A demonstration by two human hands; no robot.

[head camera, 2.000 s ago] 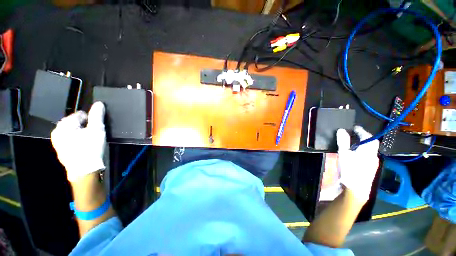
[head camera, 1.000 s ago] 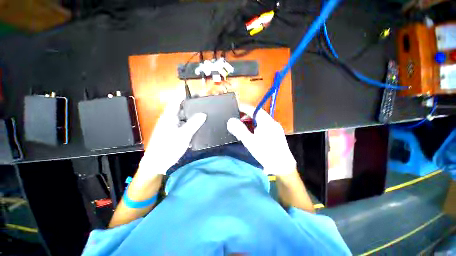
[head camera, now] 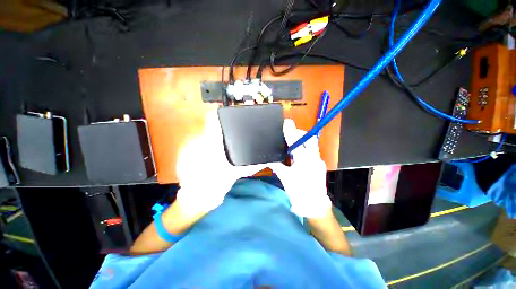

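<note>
A black set-top box [head camera: 253, 134] lies flat over the orange test board [head camera: 164, 113], its back edge against the white plugs of the connector block [head camera: 289, 90]. My gloved left hand [head camera: 205, 163] holds its left side and front. My gloved right hand [head camera: 305, 175] holds its right side, where the end of a thick blue cable [head camera: 362, 84] meets the box. Glare hides the glove fingers in part. A blue marker pen [head camera: 323, 110] lies on the board, partly behind the cable.
More black boxes stand at left, the nearest [head camera: 113, 151] beside the board. A remote control [head camera: 455, 124] and an orange control box [head camera: 492, 90] are at right. Red, yellow and white plugs [head camera: 309, 31] lie behind the board. A display screen [head camera: 396, 197] is below the bench edge.
Two seconds ago my hands were apart on separate boxes; both then took the right-hand box to the board. Since one second ago it has moved back and straightened against the connector block.
</note>
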